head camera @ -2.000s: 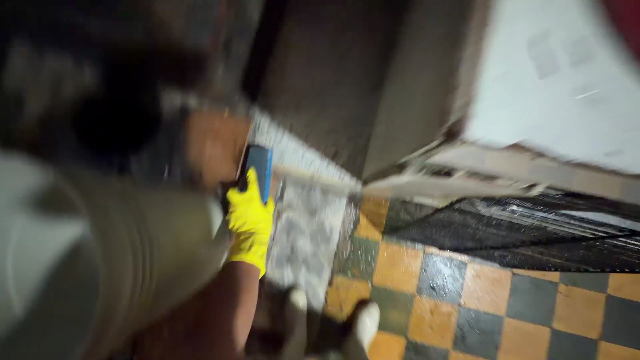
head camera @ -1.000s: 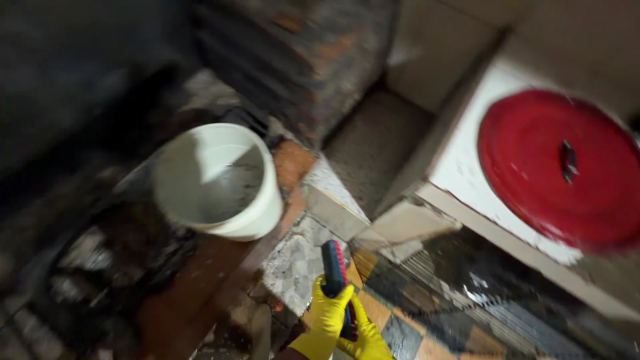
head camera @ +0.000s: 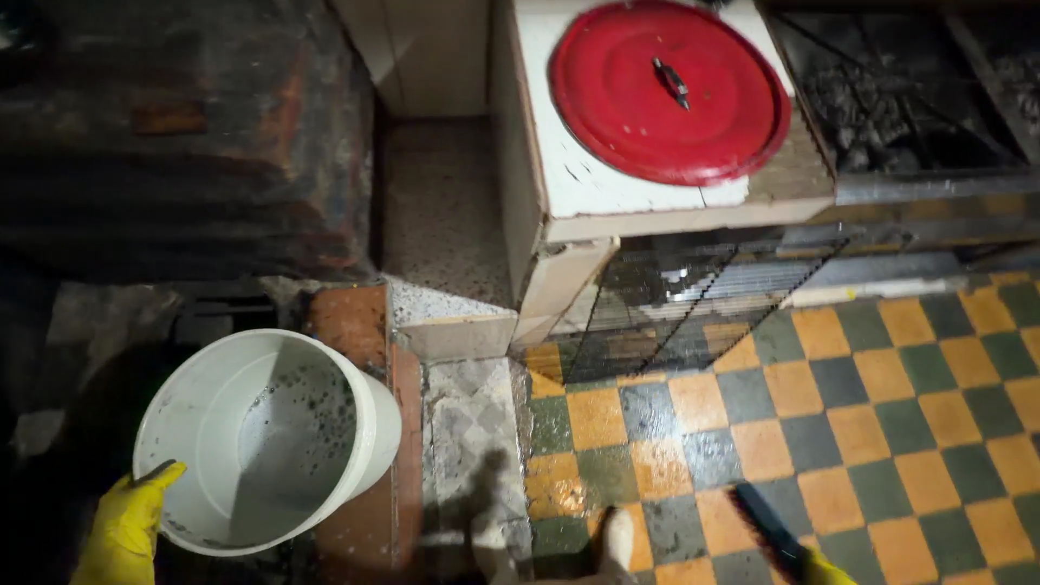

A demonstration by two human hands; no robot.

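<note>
My left hand (head camera: 126, 520), in a yellow rubber glove, grips the near left rim of a white plastic bucket (head camera: 378, 431). Sudsy greyish water (head camera: 296, 426) lies inside the bucket, which is seen from above. At the bottom right edge, my right hand (head camera: 825, 569), also gloved in yellow and mostly out of view, is closed on the end of a dark scrub brush (head camera: 764, 516). The brush is over the checkered tile floor (head camera: 772, 451); whether it touches the tiles cannot be told.
A round red lid (head camera: 674, 89) lies on a white-topped counter (head camera: 585, 191). Dark wire racks (head camera: 691, 301) lean against its front. A blackened grill (head camera: 902, 89) is at the upper right, a sooty block structure (head camera: 203, 146) at the upper left. My feet (head camera: 617, 536) stand on wet tiles.
Both hands were together at the brush one second ago. Now they are apart, the left on the bucket rim and the right with the brush at the far right. The view has shifted.
</note>
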